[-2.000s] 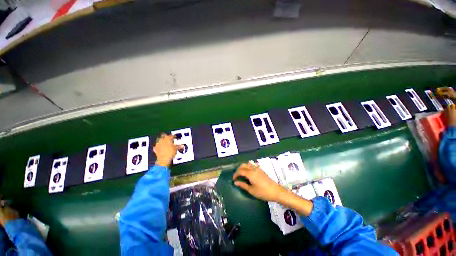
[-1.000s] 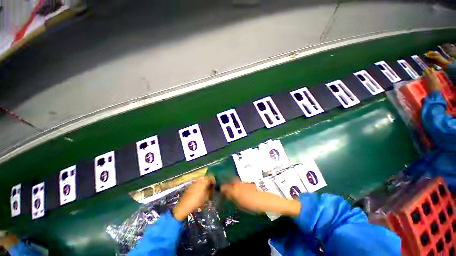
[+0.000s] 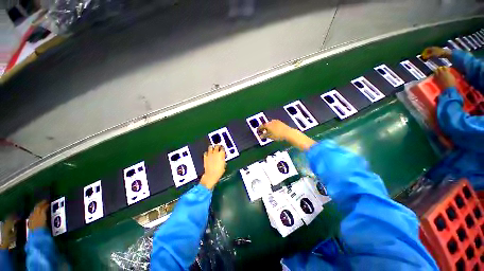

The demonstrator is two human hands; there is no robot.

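White insert trays with dark cutouts stand in a row on the green belt. My left hand (image 3: 214,163) has its fingertips at the lower edge of one tray (image 3: 223,138). My right hand (image 3: 280,132) reaches onto the tray to its right (image 3: 255,120), fingertips over its cutouts. Whether either hand holds a small piece is too small and blurred to tell. White cards with dark round marks (image 3: 306,206) lie in overlapping piles below my right hand. A crinkled clear bag with black pieces (image 3: 217,244) lies beside my left sleeve, partly hidden by it.
Black flat boxes lie between the trays. Red-orange pocket trays (image 3: 460,225) are at the right, beside another person's blue sleeves and hands. Another person's hands (image 3: 38,216) are at the far left. A tan cardboard strip (image 3: 154,214) lies near my left sleeve. A grey partition stands behind the belt.
My hands were close together above the bag and have moved apart and up to two neighbouring trays on the belt. The view has shifted, and another person's hands now show on the left trays.
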